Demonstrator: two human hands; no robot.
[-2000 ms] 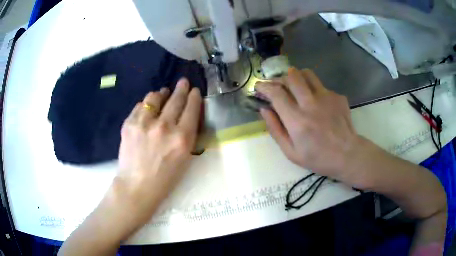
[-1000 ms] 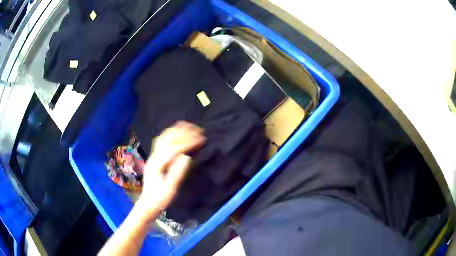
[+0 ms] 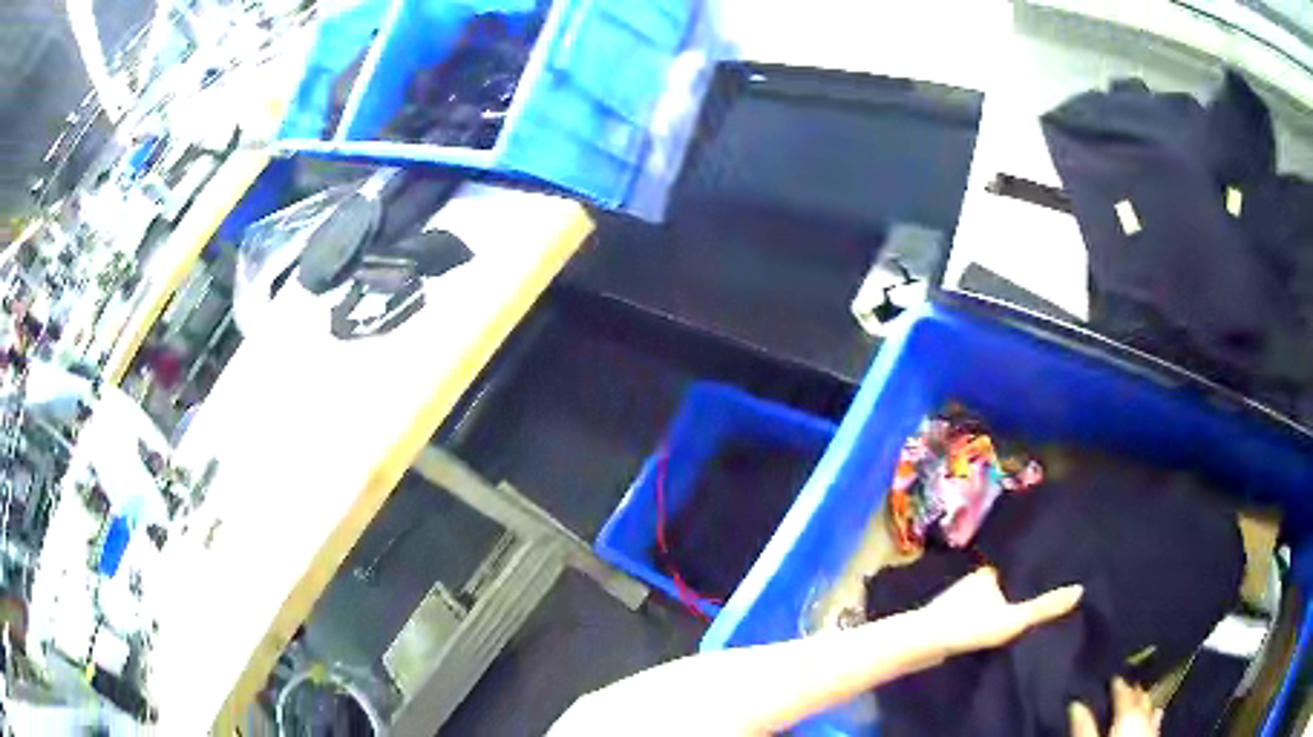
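Note:
Dark fabric panels (image 3: 1130, 540) lie in a deep blue crate (image 3: 828, 504) at the lower right. A small yellow sticker (image 3: 1142, 655) shows on the fabric. My left hand (image 3: 994, 612) reaches in from the bottom and rests on the dark fabric, thumb and finger apart; whether it grips a panel is unclear. My right hand (image 3: 1120, 713) shows only as fingers at the bottom edge, against the fabric, the rest cut off; its hold cannot be told.
A colourful crumpled bundle (image 3: 950, 482) lies in the crate. More stickered dark pieces (image 3: 1166, 216) lie at the upper right. A smaller blue bin (image 3: 706, 475) stands left of the crate. A wood-edged white table (image 3: 346, 389) and blue crates (image 3: 576, 101) stand beyond.
The view has swung left from the machine table to the crate and the floor beside it. My left hand is still over the crate's fabric; my right fingers have come in at the bottom.

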